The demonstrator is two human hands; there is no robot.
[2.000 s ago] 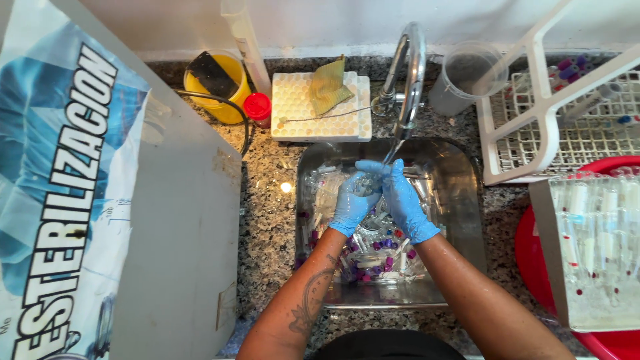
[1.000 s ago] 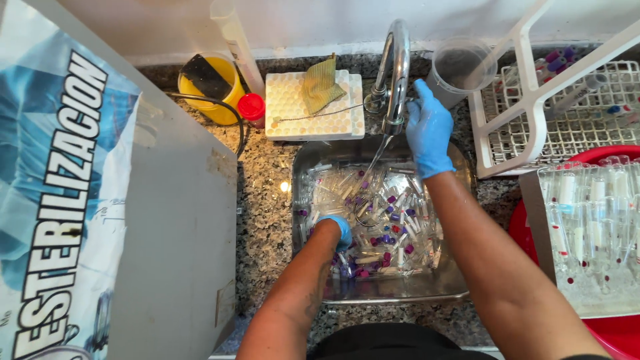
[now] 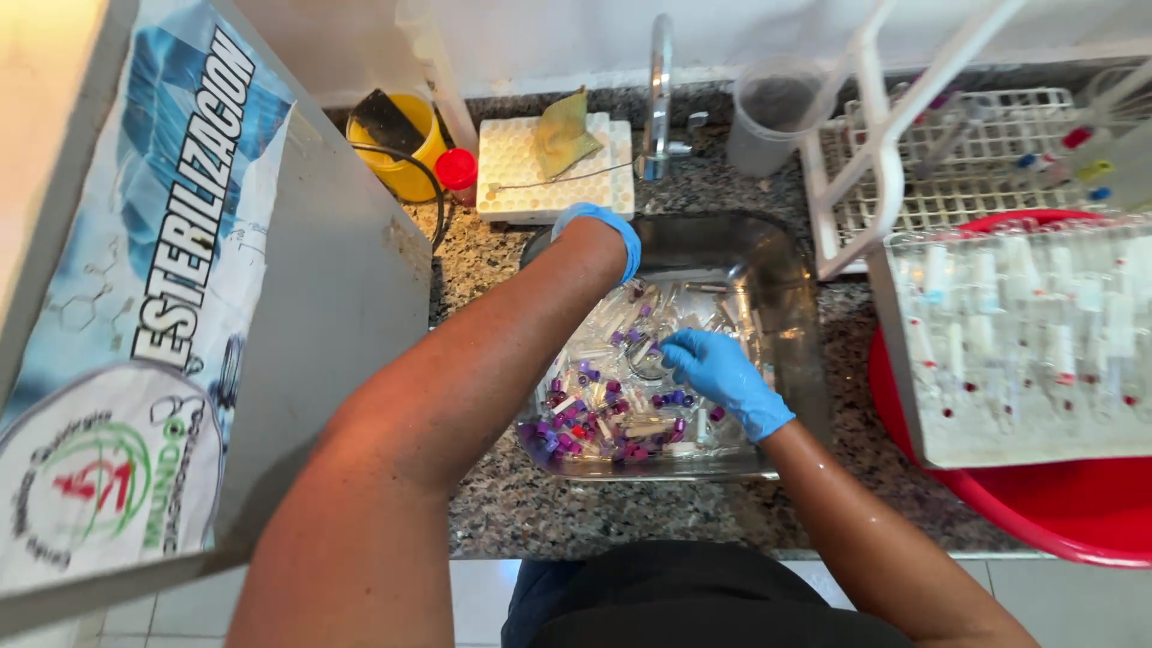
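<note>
My left hand (image 3: 598,229), in a blue glove, reaches to the back left of the steel sink (image 3: 792,315), beside the white tube rack; my forearm hides its fingers. In a blue glove too, my right hand (image 3: 720,371) is over the sink's right half, its fingers curled at the rim of a clear round glass or plastic piece (image 3: 645,357). Whether they grip it is unclear. Many clear tubes with purple and red caps (image 3: 621,418) lie in the sink. The chrome faucet (image 3: 660,99) rises behind it.
Behind the sink stand a white foam tube rack (image 3: 504,171) holding a green scrubbing pad (image 3: 562,135), a yellow cup (image 3: 409,175) and a clear plastic beaker (image 3: 760,148). Right are white wire racks (image 3: 972,202), a tray of tubes (image 3: 1017,441) and a red basin (image 3: 1062,513). A grey cabinet (image 3: 351,297) stands left.
My left hand has moved from inside the sink to its back left. My right hand has come down from beside the faucet to the tubes in the sink.
</note>
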